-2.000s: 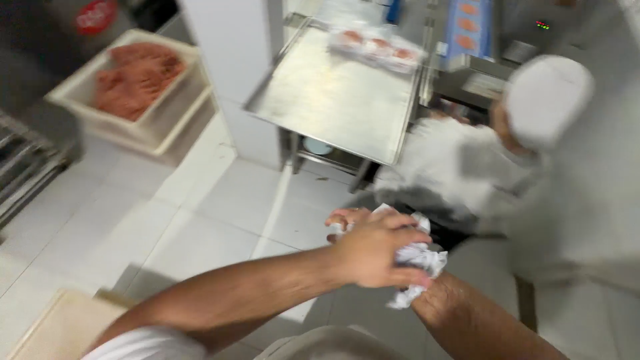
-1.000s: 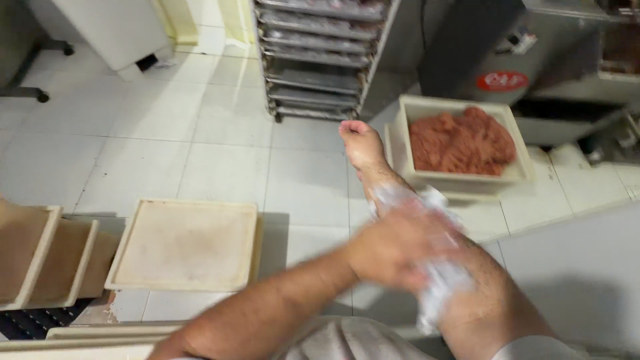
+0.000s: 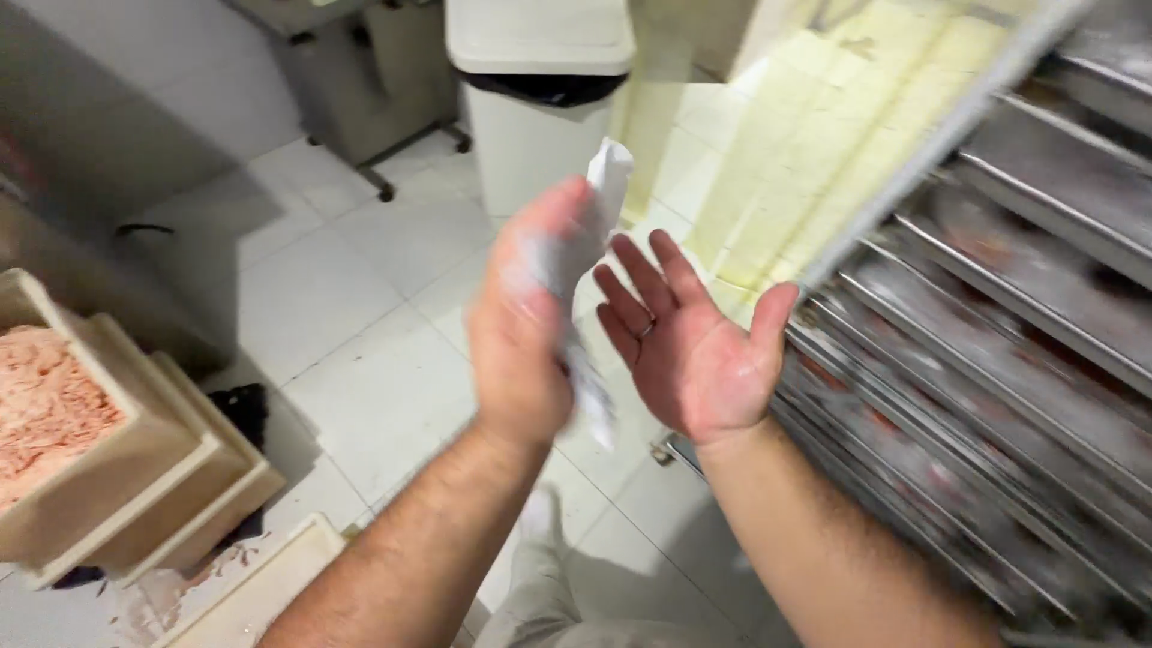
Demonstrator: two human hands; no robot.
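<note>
A crumpled white paper or cloth wipe (image 3: 608,184) is held in my left hand (image 3: 526,315), which is blurred and stands left of centre. Its upper end sticks out above the thumb and its lower end hangs beside the palm. Just to the right, my right hand (image 3: 702,355) has its palm turned up and its fingers spread, with a ring on one finger and nothing in it. A gap separates the two hands. Behind them stands a white waste bin (image 3: 540,135) with a black liner showing under its lid.
Metal rack trays (image 3: 1035,297) with plastic-wrapped contents fill the right side. Stacked cream plastic crates (image 3: 162,450) hold ground meat (image 3: 54,405) at left. Another cream crate (image 3: 261,585) lies at the lower left. A wheeled metal cabinet (image 3: 360,90) and yellowish strip curtain (image 3: 774,162) are behind.
The view has swung to the bin and tray rack. My left hand, earlier rubbing my right forearm with the wipe, is now apart from it, and my right palm has turned up.
</note>
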